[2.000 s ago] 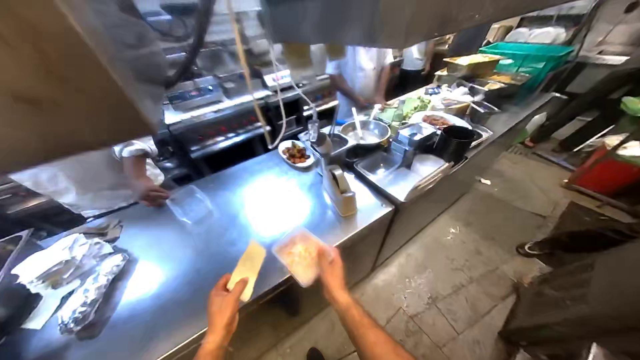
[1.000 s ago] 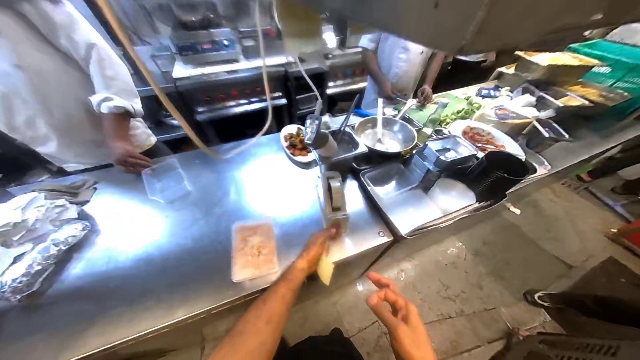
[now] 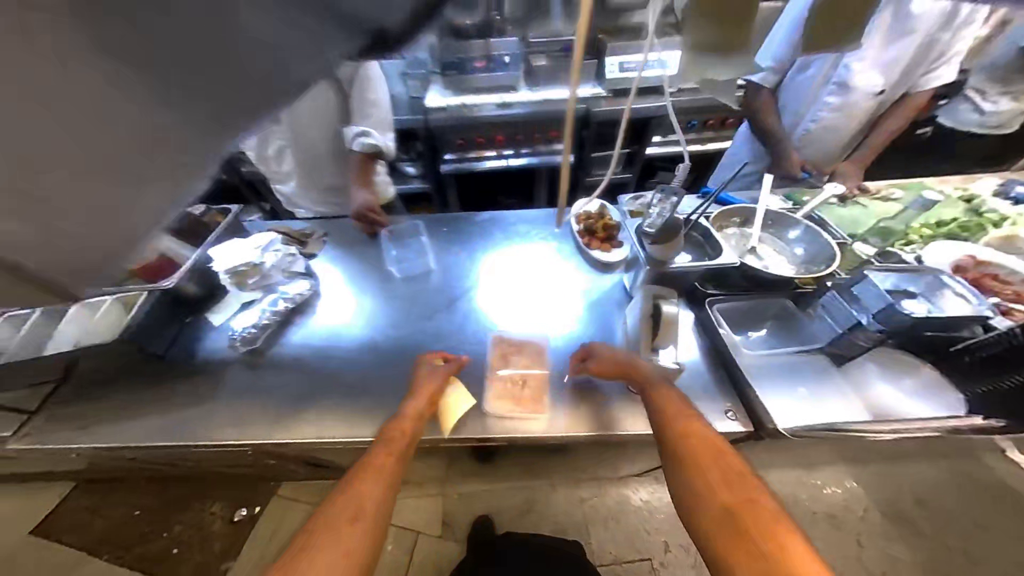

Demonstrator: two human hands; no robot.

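A clear plastic container with pale pinkish contents (image 3: 518, 388) lies on the steel counter between my hands. At its left, my left hand (image 3: 432, 382) pinches a pale yellow paper slip (image 3: 455, 405) that hangs below the fingers. On the other side, my right hand (image 3: 606, 363) has its fingertips pinched together on a thin clear strip that looks like tape; its extent is unclear. A bright line crosses the container's top. Just beyond my right hand stands a tape dispenser (image 3: 661, 324), partly hidden by the wrist.
An oval plate of food (image 3: 600, 232), a steel pan (image 3: 774, 242) and trays (image 3: 788, 368) stand at right. Crumpled foil (image 3: 272, 314) and an empty clear container (image 3: 406, 248) are at left. Two co-workers stand across the counter. A cord hangs above it.
My left hand has moved from the dispenser to the container's left with the yellow slip. My right hand, open and past the counter edge a second ago, is now over the counter, fingers pinched.
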